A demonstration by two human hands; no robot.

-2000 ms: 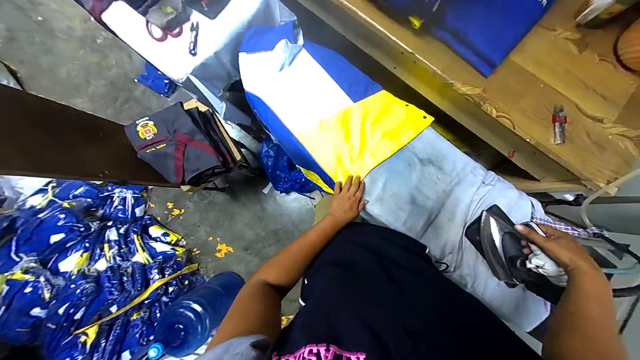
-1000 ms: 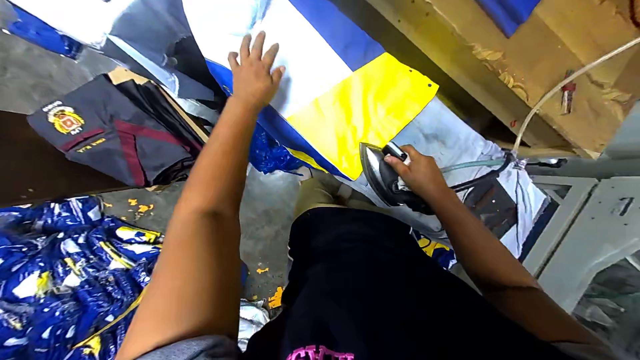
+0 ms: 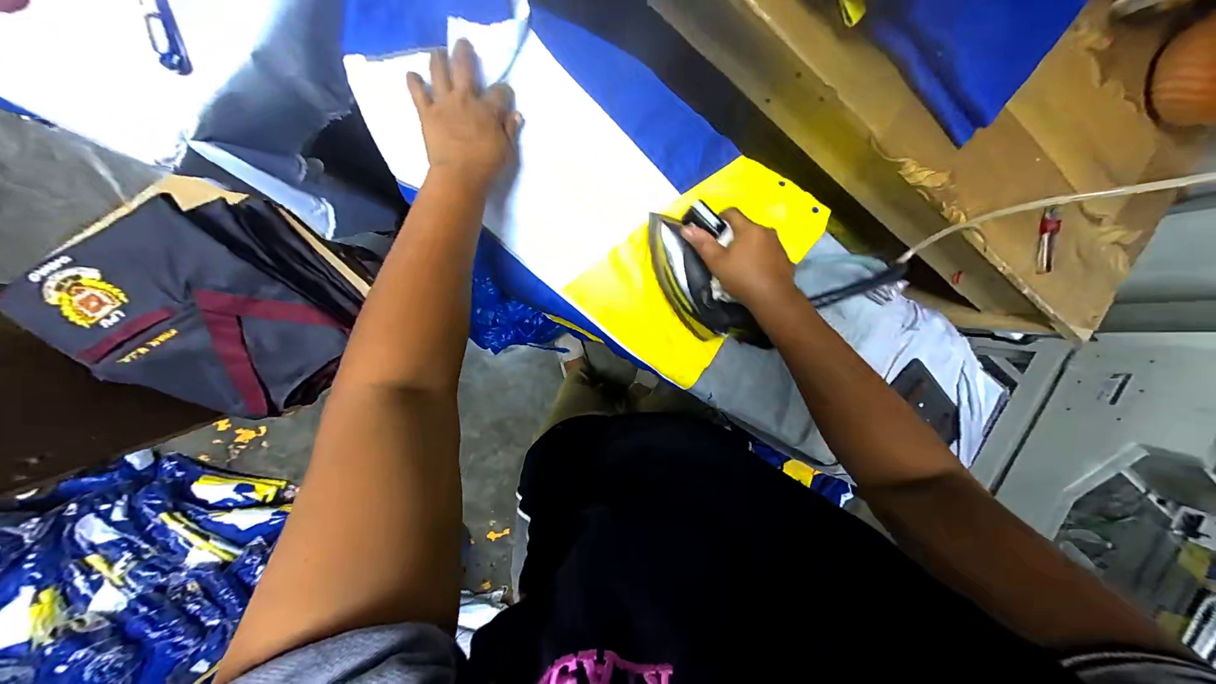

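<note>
A blue, white and yellow fabric piece [image 3: 589,180] lies spread over a narrow padded ironing board [image 3: 760,385]. My left hand [image 3: 465,119] rests flat on its white part near the far end, fingers spread, holding nothing. My right hand [image 3: 746,256] grips the handle of an electric iron [image 3: 679,275], whose soleplate sits on the yellow part. The iron's cord and a pale hose [image 3: 1054,198] run off to the right. A dark iron rest [image 3: 923,399] lies on white cloth at the board's right end.
Folded dark garments with maroon trim [image 3: 237,323] are stacked at left. Below them are plastic-wrapped blue garments [image 3: 142,560]. A cardboard-covered wooden table [image 3: 1045,104] at upper right holds blue cloth [image 3: 978,57] and a small red-capped item [image 3: 1048,237]. Thread snips [image 3: 169,40] lie on white fabric at upper left.
My left hand has moved from the fabric's near edge onto its white part. My right hand has carried the iron from the board's right end onto the yellow part. The view has shifted.
</note>
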